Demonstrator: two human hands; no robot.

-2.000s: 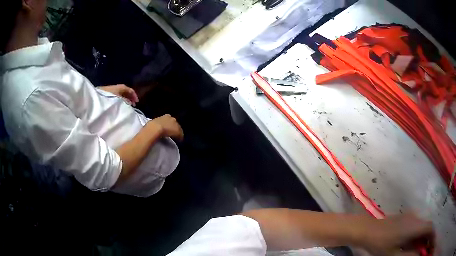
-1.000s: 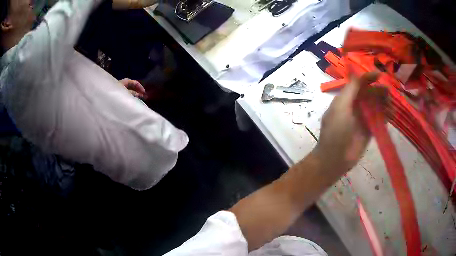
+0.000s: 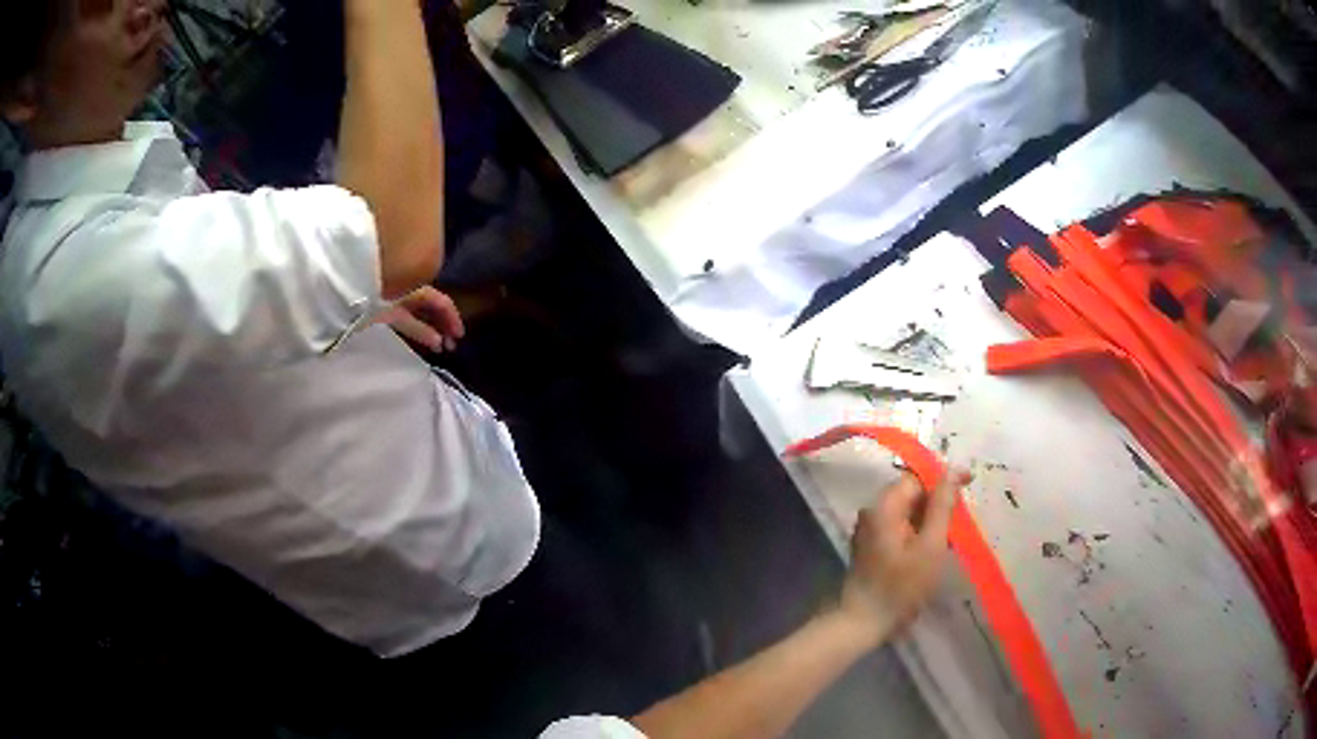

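An orange-red fabric strip [image 3: 1000,604] runs from the table's left edge down to the bottom of the picture. Its far end curves left and hangs free near the edge. My left hand [image 3: 907,541] holds the strip between thumb and fingers a little below that end. My right hand is not in the picture. A stack of orange-red strips [image 3: 1155,390] lies along the far side of the table, with one strip end sticking out to the left.
Flat grey metal pieces [image 3: 881,373] lie at the left table corner. A heap of offcuts [image 3: 1206,260] is behind the stack. A white-covered table [image 3: 852,159] holds scissors [image 3: 893,84] and dark cloth [image 3: 636,94]. A person in a white shirt [image 3: 260,390] is at the left.
My left hand went from the bottom right to the stack, then back left and down with a strip. The earlier white-centred strip no longer shows. The other person's arm is now raised.
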